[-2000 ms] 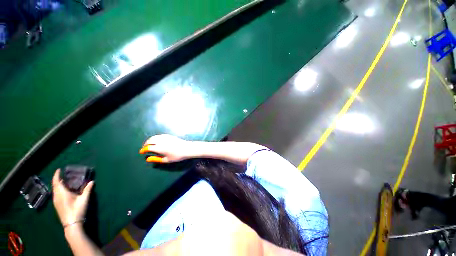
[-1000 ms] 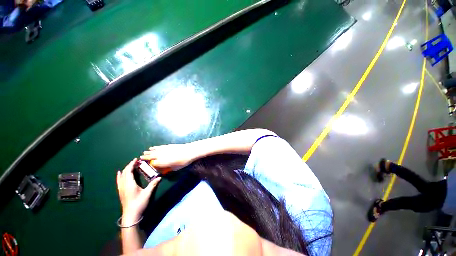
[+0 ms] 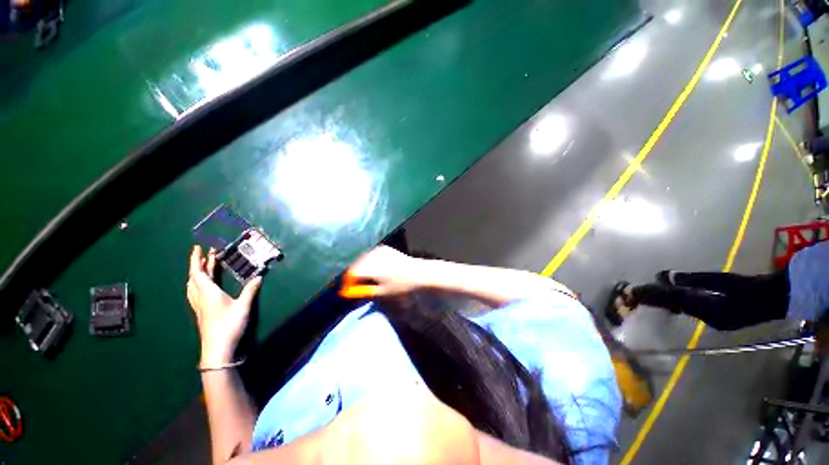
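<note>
My left hand has its thumb and fingertips around the near edge of a small grey-and-black frame-type unit, over the green bench. A thin dark-framed flat plate extends from the unit's far left side; I cannot tell if it is joined on. My right hand, with orange finger cots, is near the bench edge by my chest, apart from the unit. Its fingers are bent and blurred, and I cannot tell if they hold anything.
Two similar units lie on the bench at the left. Orange-handled scissors are at the left rim. A raised black rail crosses the bench. A person's dark-clothed legs and a blue stool are at the right.
A second ago both hands were together at a small unit. Now my right hand is back to the right, and my left hand is farther forward and left, with the plate visible at the unit.
</note>
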